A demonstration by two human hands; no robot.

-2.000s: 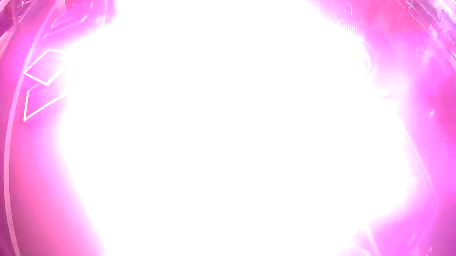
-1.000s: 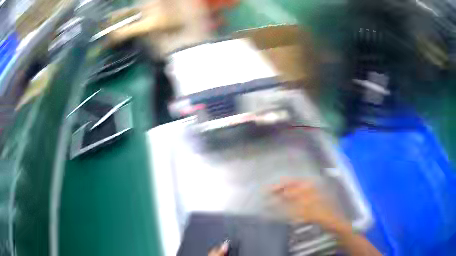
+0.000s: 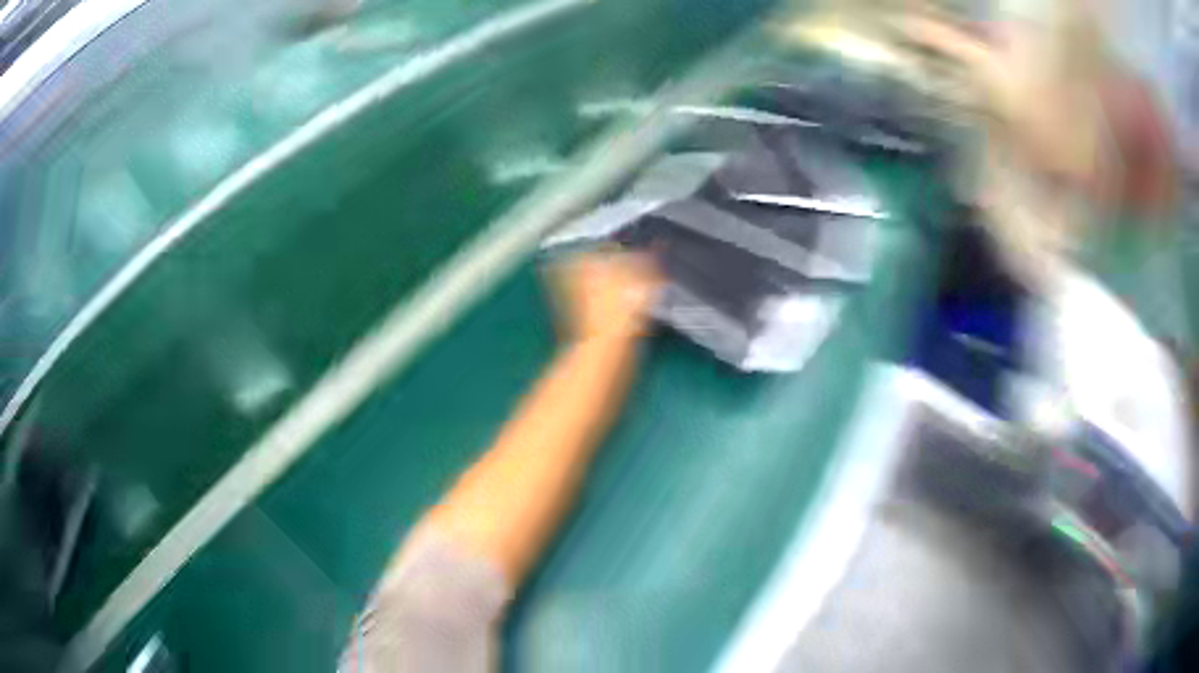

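Everything is blurred. Several dark solar panels with pale borders (image 3: 736, 250) lie overlapping on the green belt, at the upper middle. My left hand (image 3: 609, 289) reaches up from the bottom and is at the near left edge of these panels. The blur hides its fingers, so I cannot tell whether it grips a panel or only touches one. My right hand is not in view.
The silver-framed light box (image 3: 842, 526) is at the lower right. The bench meter (image 3: 1118, 487) and a white surface (image 3: 1118, 368) are at the right edge. A pale rail (image 3: 329, 394) runs diagonally along the belt (image 3: 631, 500). Part of a person shows at the upper right.
The pink-white glare is gone. The view has swung left from the light box to the belt. My left hand has moved from the panel over the box to the panels on the belt. My right hand has left view.
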